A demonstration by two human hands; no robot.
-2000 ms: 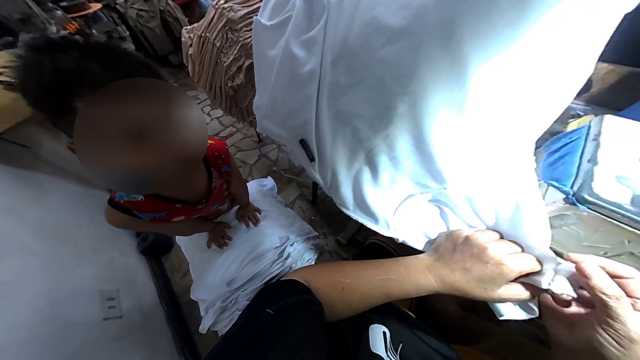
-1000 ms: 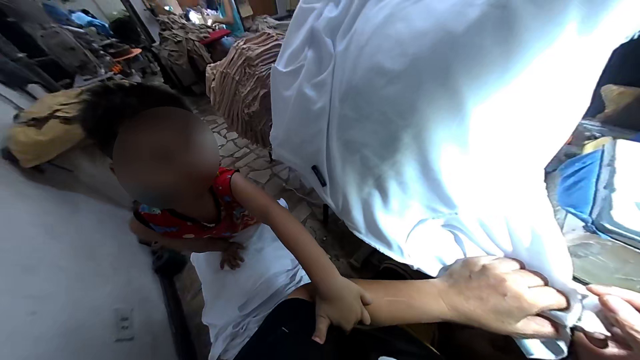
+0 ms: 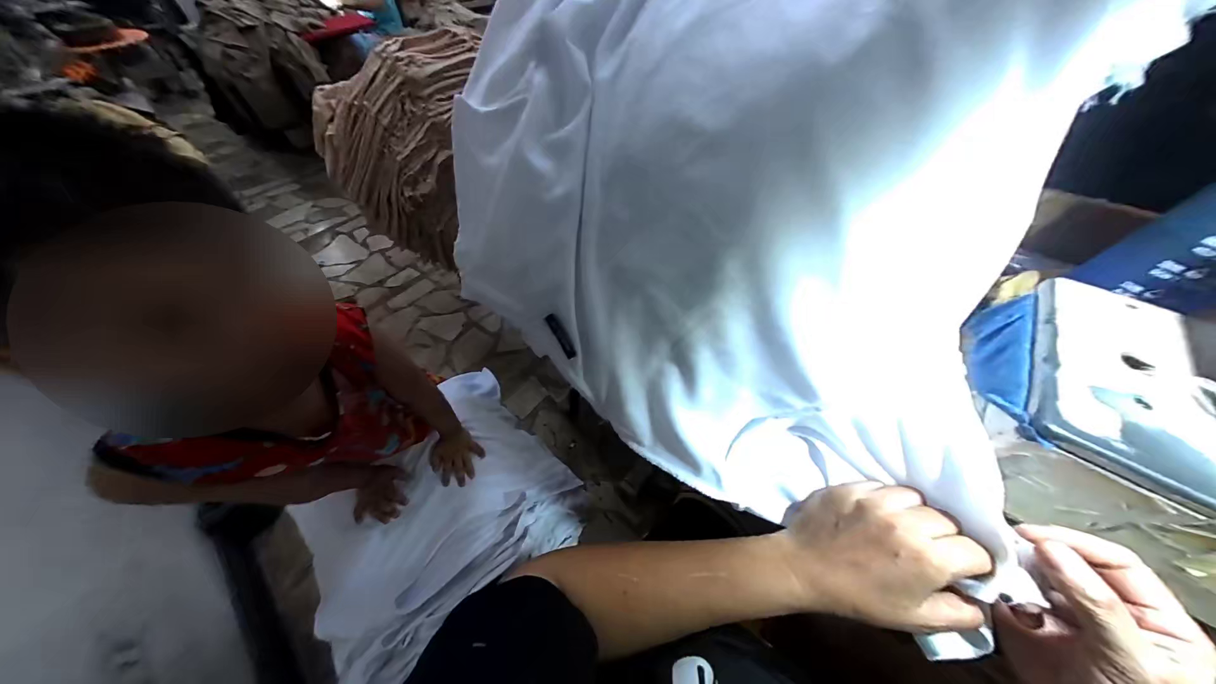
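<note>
A large white cloth garment [image 3: 703, 209] with a small dark tag near its lower left edge spreads across the upper middle. My left hand [image 3: 883, 556] is closed on its bunched lower edge. Close beside it at the lower right, my right hand [image 3: 1102, 608] pinches the same edge between thumb and fingers. Part of the gathered cloth is hidden under my fingers. A stack of white cloth pieces [image 3: 446, 560] lies to the left of my left forearm.
Another person in a red patterned top [image 3: 361, 418] stands at the left, both hands on the white stack. Behind is a pile of tan cloth [image 3: 399, 133] on the stone-patterned floor [image 3: 380, 266]. A pale metal machine part [image 3: 1130, 399] and blue cloth [image 3: 1002, 351] are at the right.
The other person's hand, on my left forearm one second ago, is now back on the white stack. My two hands stay on the white garment's edge.
</note>
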